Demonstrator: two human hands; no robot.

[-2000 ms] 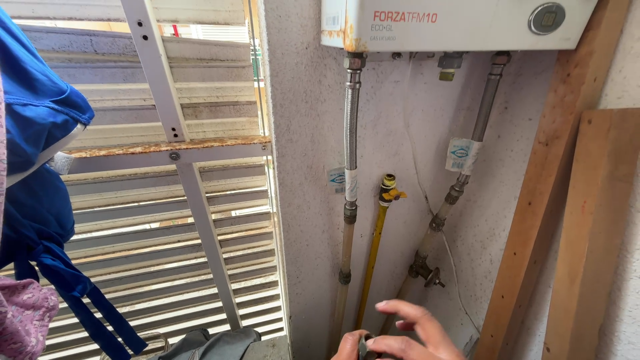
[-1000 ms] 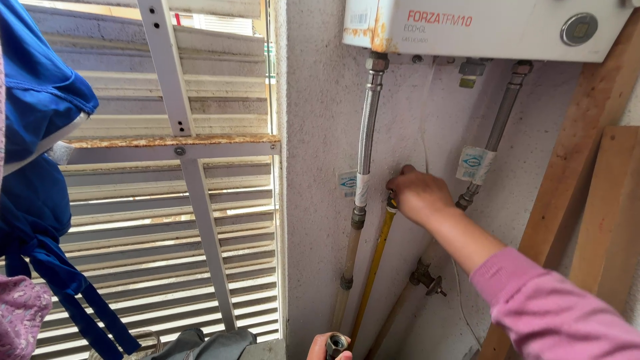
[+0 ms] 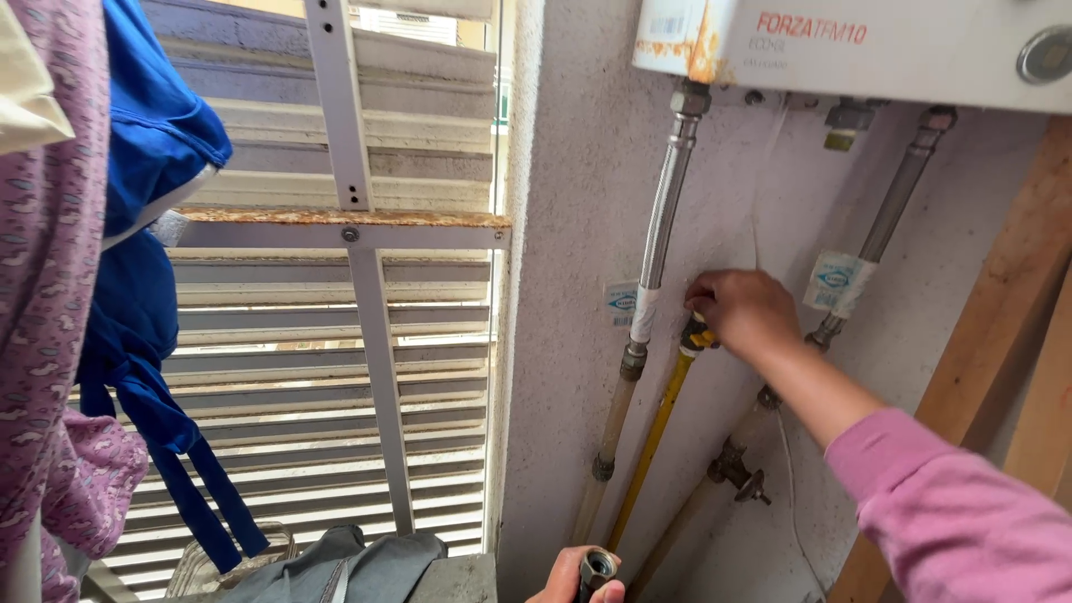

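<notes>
My right hand (image 3: 749, 314), in a pink sleeve, has its fingertips at the top end of the brass gas valve (image 3: 697, 335), which caps a yellow pipe (image 3: 655, 444); what the fingers pinch is hidden. At the bottom edge my left hand (image 3: 578, 578) holds a hose end with a metal hex nut (image 3: 598, 565), its opening facing up. Above is a white water heater (image 3: 804, 46) with rust at its left corner. Braided hoses (image 3: 667, 205) run down from it on both sides of the valve, and a short fitting (image 3: 846, 121) sticks out beneath.
A louvered metal window (image 3: 368, 335) with a rusty crossbar fills the left. Blue cloth (image 3: 151, 293) and pink patterned fabric (image 3: 59, 251) hang before it. Grey cloth (image 3: 352, 565) lies below. Wooden boards (image 3: 988, 293) lean at right, near a pipe valve with a round handle (image 3: 741, 477).
My right hand has risen from the bottom of the view to the top of the yellow pipe's valve, where it stays. My left hand remains low, with the hose nut now showing.
</notes>
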